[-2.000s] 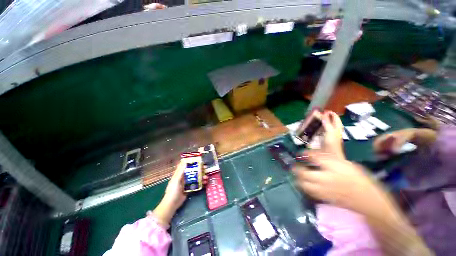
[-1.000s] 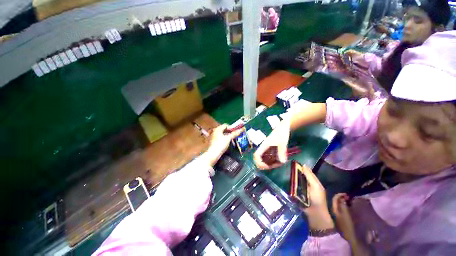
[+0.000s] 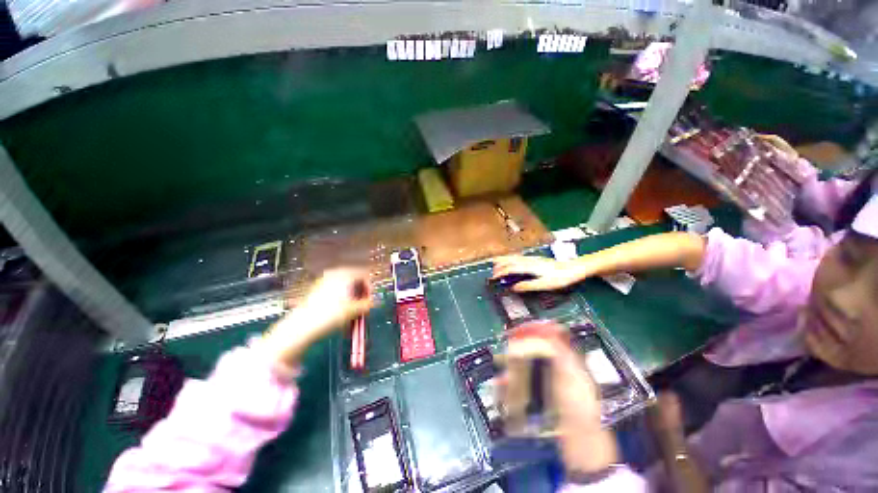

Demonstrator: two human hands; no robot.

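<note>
My left hand (image 3: 337, 297), slightly blurred, grips a red flip phone (image 3: 359, 339) seen nearly edge-on, at the left side of the clear blister tray (image 3: 493, 472). My right hand (image 3: 570, 390), blurred, holds another phone (image 3: 528, 387) with a pale and dark face above the tray. An open flip phone (image 3: 416, 325) lies between the hands, red keypad towards me and pale screen half away. Closed dark handsets (image 3: 377, 445) lie in tray pockets; my right hand partly hides some.
A neighbour's hand (image 3: 539, 273) reaches onto a dark handset at the tray's far right. Dark handsets (image 3: 142, 387) lie at the left. Behind are a yellow box with grey flap (image 3: 486, 166), a brown board (image 3: 385, 241) and a grey post (image 3: 645, 135). Another person holds a loaded tray (image 3: 736, 168).
The view has turned left. My left hand has come back from the neighbour's side to the tray's left. My right hand is over the tray. The neighbour's hand has moved onto a tray handset.
</note>
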